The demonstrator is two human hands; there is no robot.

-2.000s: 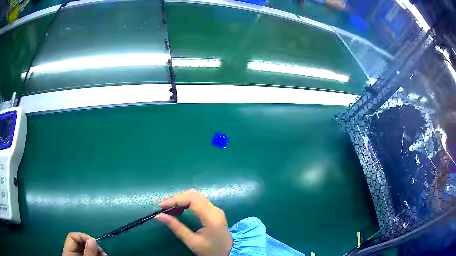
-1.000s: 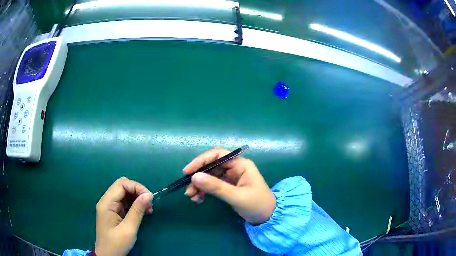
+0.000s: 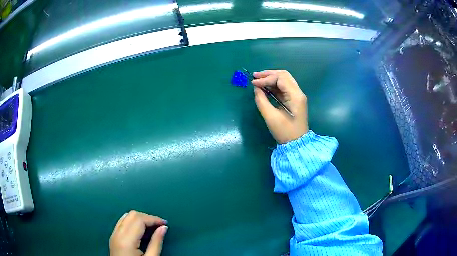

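Note:
My right hand [image 3: 283, 102] holds dark, thin tweezers [image 3: 273, 96] between thumb and fingers at the upper middle of the bench. The tweezer tips are at the small bright-blue clump of film [image 3: 239, 78], on its right upper side; I cannot tell whether they grip it. My left hand [image 3: 138, 234] is at the lower edge, partly cut off, thumb and index finger slightly apart, with nothing visible between them.
A white handheld meter [image 3: 17, 155] lies at the left edge, partly cut off. A white rail [image 3: 280, 31] crosses behind the green mat [image 3: 150, 110]. Clear plastic trays [image 3: 426, 100] stand at the right. Thin wires with a pale connector [image 3: 390, 184] lie at the lower right.
My right hand has moved forward and right with the tweezers, from beside my left hand to the blue clump. The tweezers no longer meet my left fingers. The camera view has shifted.

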